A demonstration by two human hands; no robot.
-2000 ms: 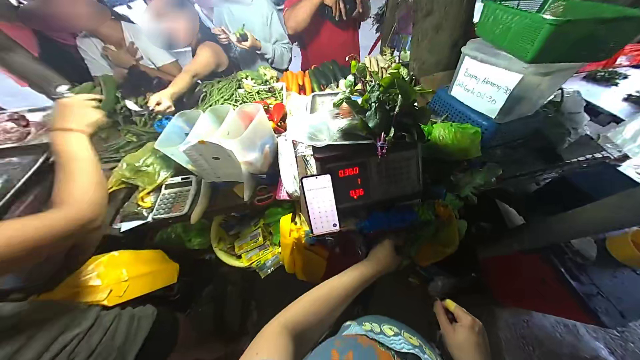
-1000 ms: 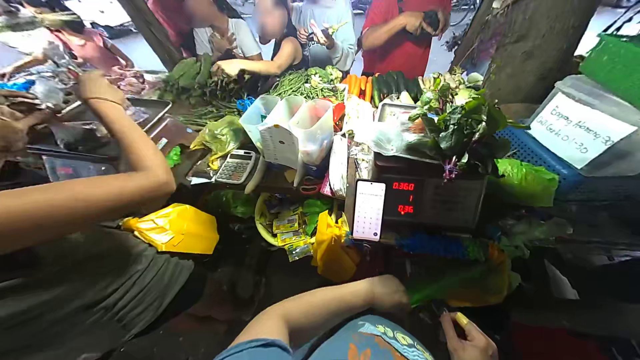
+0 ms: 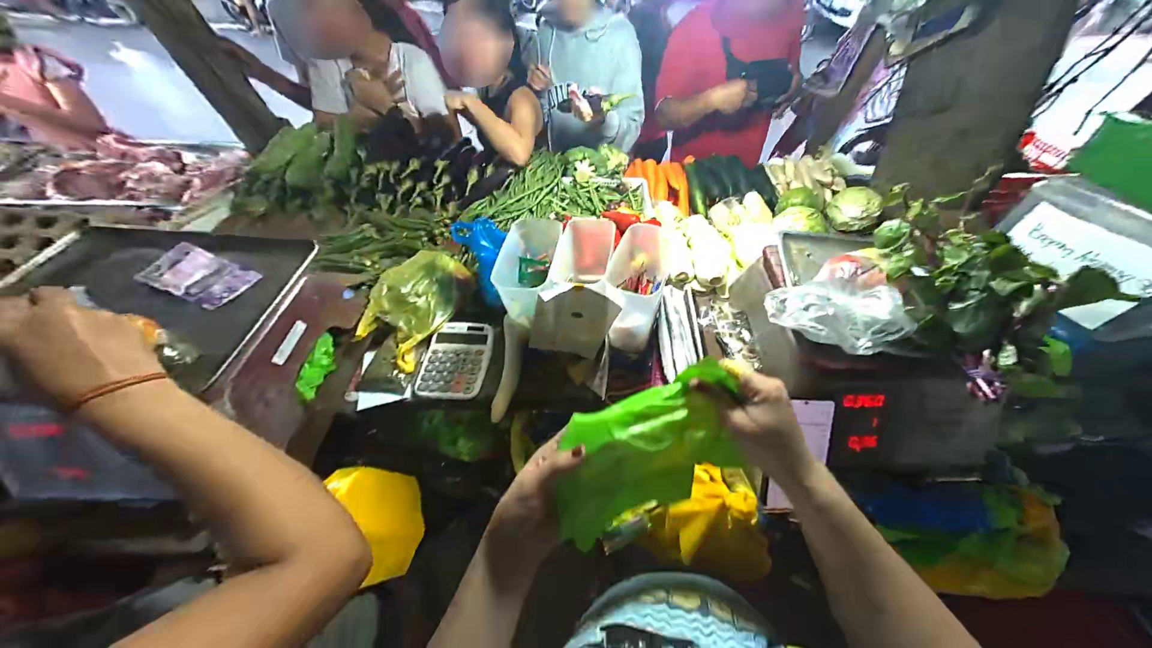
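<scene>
A green plastic bag (image 3: 643,450) is stretched between my two hands in front of my body. My left hand (image 3: 535,490) grips its left side, and my right hand (image 3: 751,414) pinches its upper right corner. Behind the bag, yellow plastic bags (image 3: 720,531) hang below the counter, beside a partly hidden phone (image 3: 810,432). A digital scale (image 3: 909,432) with red figures stands right of my right hand; its tray (image 3: 814,247) bears a clear plastic bag (image 3: 846,306) and leafy greens (image 3: 963,288).
A co-worker's forearm (image 3: 243,486) reaches in at left over another scale tray (image 3: 288,270) holding banknotes (image 3: 198,274). A calculator (image 3: 454,360), white plastic containers (image 3: 585,256) and piled vegetables (image 3: 711,184) line the stall. Several people stand across it.
Both my hands have come up from low by my lap, and the green bag is now held between them. The view has shifted.
</scene>
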